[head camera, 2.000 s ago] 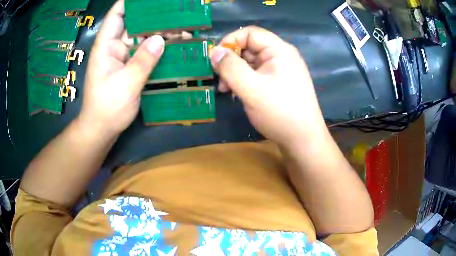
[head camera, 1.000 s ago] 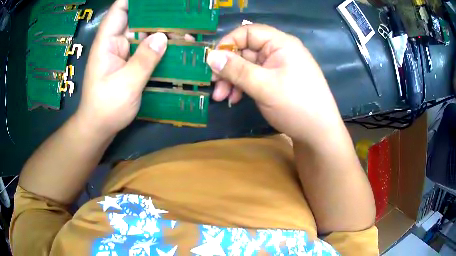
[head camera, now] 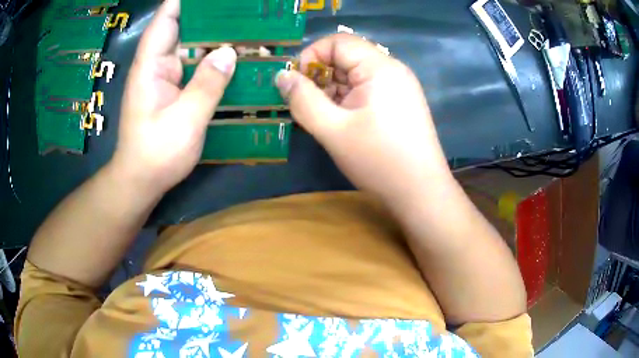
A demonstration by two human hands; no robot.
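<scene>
My left hand [head camera: 165, 105] grips the left side of a green circuit board panel [head camera: 249, 84], thumb on top and fingertips showing through a slot. My right hand [head camera: 350, 94] is at the panel's right edge, thumb tip on the right end of a middle board. A small orange flex cable [head camera: 319, 73] sits between its thumb and curled fingers, at that board's edge; whether it is joined to the board cannot be told. Another yellow flex cable [head camera: 312, 5] sticks out from the upper board's right edge, cut off by the frame's top.
A stack of fitted panels [head camera: 64, 105] with yellow hooks lies at left. Small white pieces [head camera: 345, 30] lie beyond my right hand. A white labelled card [head camera: 499, 28], scissors [head camera: 537, 39] and dark tools [head camera: 576, 98] are at right. An open cardboard box [head camera: 571, 238] with red material is below right.
The panel has shifted slightly and its lower end has moved up a little. My right thumb has moved left onto the board, and the fingers have opened, showing more of the orange flex cable.
</scene>
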